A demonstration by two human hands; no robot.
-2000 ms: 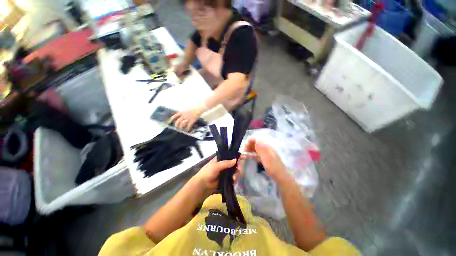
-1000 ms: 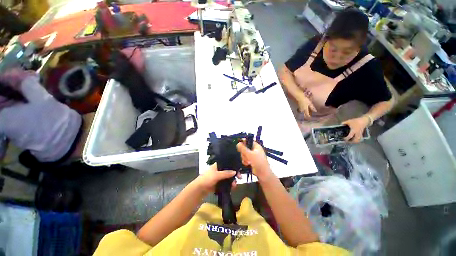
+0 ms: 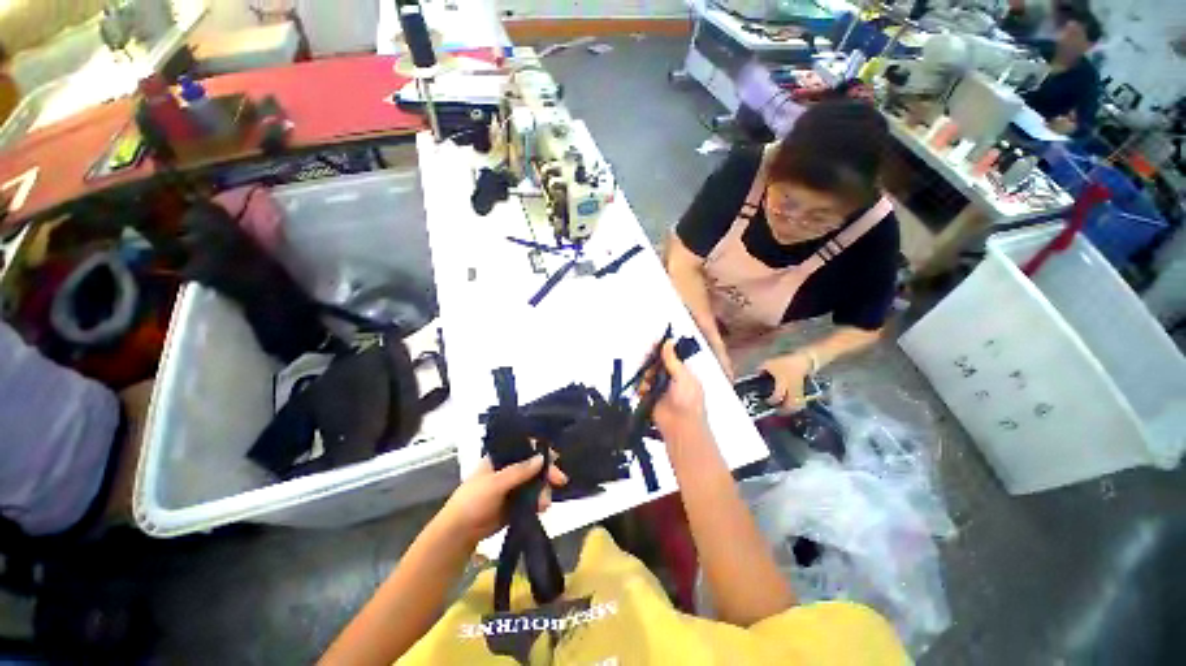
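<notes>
My left hand (image 3: 501, 491) is closed around a bundle of black webbing strips (image 3: 527, 540) at the near edge of the white table (image 3: 501, 306). The strips hang down toward my shirt and stick up above the fist. My right hand (image 3: 676, 390) holds a few black strips (image 3: 650, 397) above the table's right side. A loose heap of black strips (image 3: 579, 436) lies on the table between and behind my hands. The exact number of strips in each hand cannot be told.
A sewing machine (image 3: 559, 163) and a few loose strips stand farther back. A seated person (image 3: 793, 234) at the right has a hand on a tray (image 3: 754, 388). A white bin (image 3: 163, 449) with black bags is left, a marked bin (image 3: 1001, 390) right, clear plastic bags (image 3: 858, 520) on the floor.
My right hand has moved right, away from my left hand, with strips in it. The heap shows more between my hands. The seated person's tray is now mostly hidden. The view has shifted.
</notes>
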